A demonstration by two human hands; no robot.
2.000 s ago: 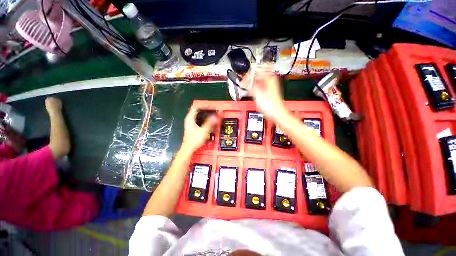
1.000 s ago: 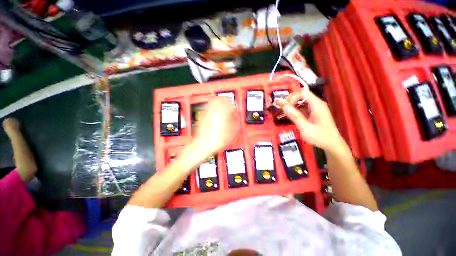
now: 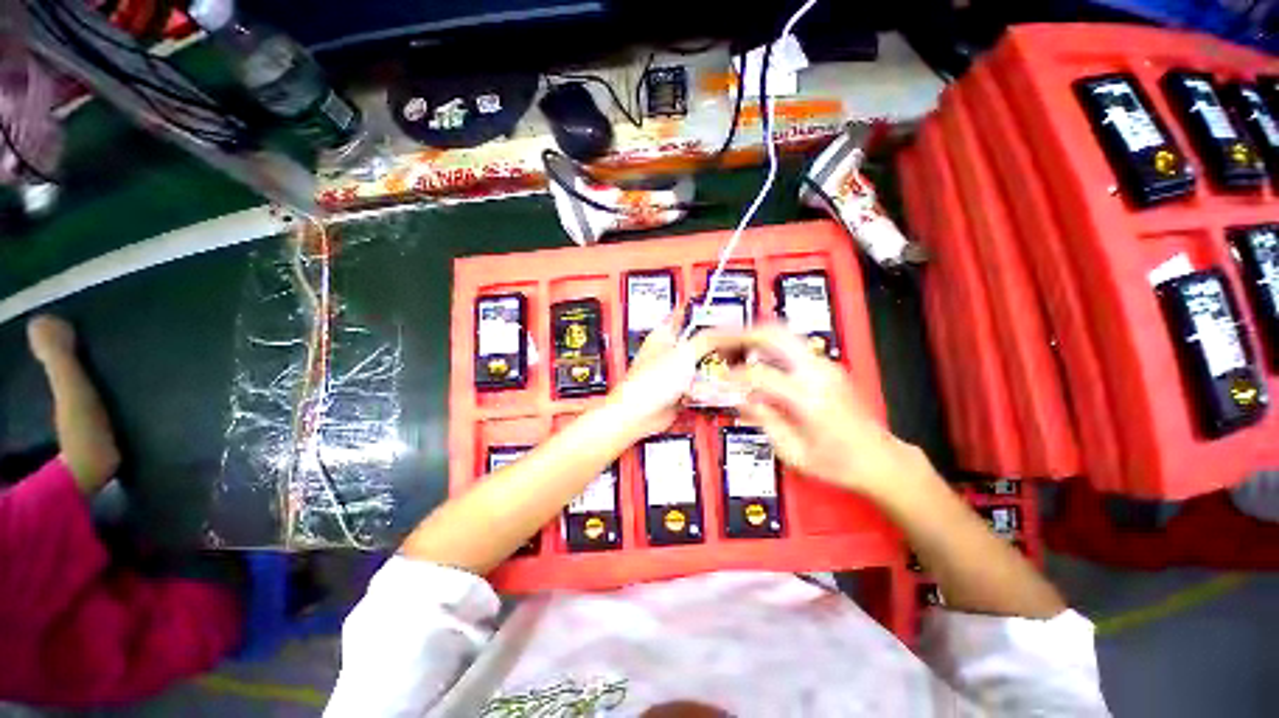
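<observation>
A red-orange tray [image 3: 484,561] holds black handheld devices [image 3: 499,341] with white labels and gold marks in two rows of pockets. My left hand [image 3: 659,376] is closed at the left edge of a device [image 3: 718,390] held above the tray's middle. My right hand [image 3: 814,421] is at the same device, its fingertips blurred over it; its exact grip cannot be told. A thin white cable [image 3: 765,183] comes down from the top to my left fingertips; its plug end is hidden. The tray's lower right pocket shows no device.
A stack of red-orange trays [image 3: 968,281] with devices stands at right. Beyond the tray lie two white wrapped tools [image 3: 858,204], a black mouse [image 3: 577,119], a mouse pad [image 3: 463,110] and a bottle [image 3: 288,84]. A person's pink sleeve [image 3: 56,526] is at left.
My left hand has moved right from the upper row, and my right hand has moved left with the white cable. The device from the lower right pocket is out. The view has shifted slightly.
</observation>
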